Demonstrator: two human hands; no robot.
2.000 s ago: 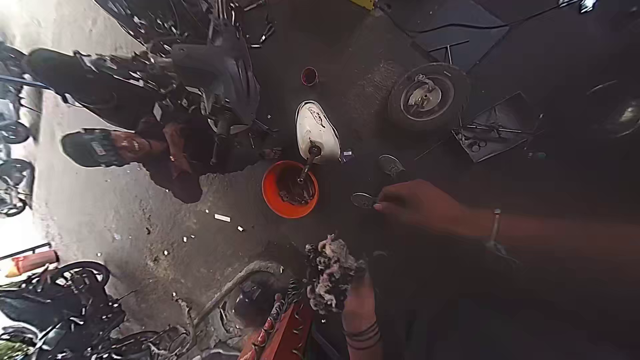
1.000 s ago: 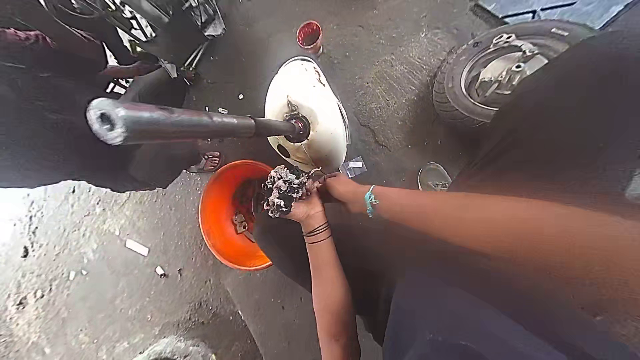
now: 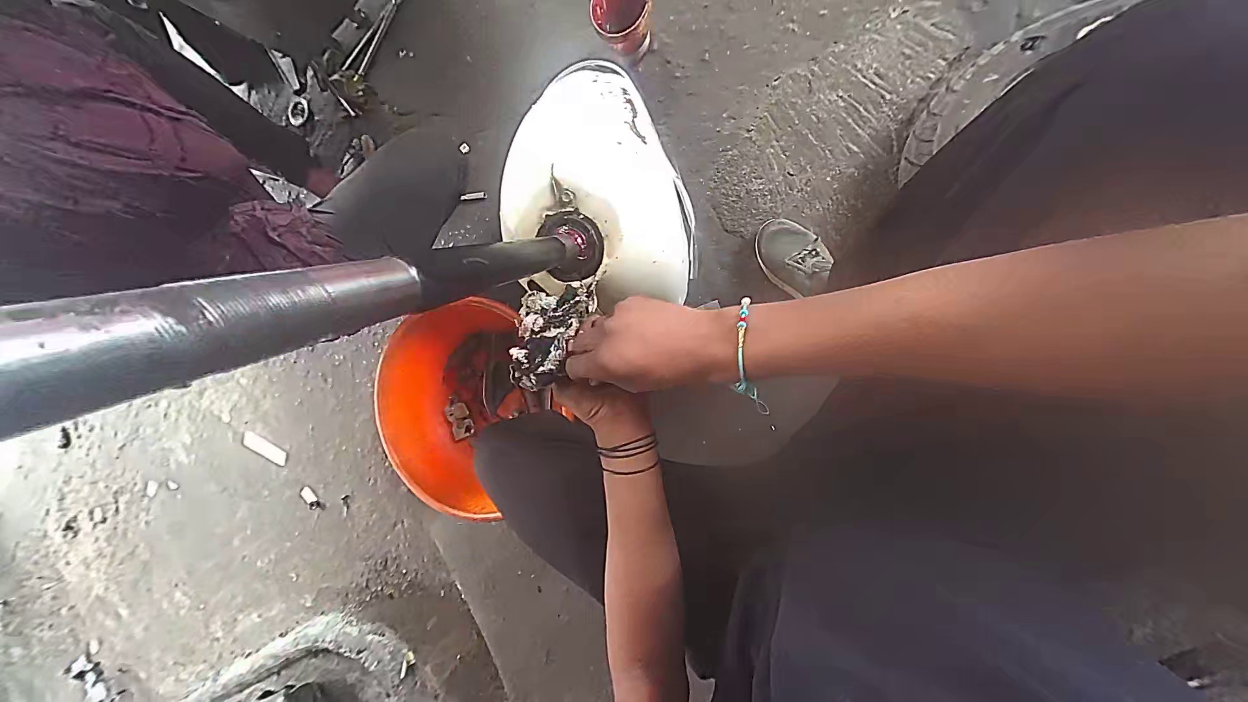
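A dark and white wad of matted fibre or rag [image 3: 548, 336] is held between both my hands, beside the rim of an orange bucket [image 3: 395, 419]. My left hand [image 3: 603, 405], with black bands at the wrist, holds its lower side. The fingers of my right hand [image 3: 639, 346], with a beaded turquoise bracelet, are closed on its near side. Just above the wad lies a white rounded shell [image 3: 585, 136] with a dark round fitting. A long metal tube [image 3: 244, 317] rises from that fitting toward the camera. Small metal parts [image 3: 458, 417] lie in the bucket, partly hidden.
A co-worker in a maroon garment [image 3: 127, 166] is close at the left. A red-filled cup [image 3: 620, 24] stands at the top. A tyre [image 3: 975, 88] is at the upper right, with a grey round-ended object [image 3: 795, 255] below it. Dark clothing covers the lower right.
My right hand has left the grey oval object on the ground, which it touched two seconds ago, and is now at the wad with my left. The view has moved much nearer the bucket and tube.
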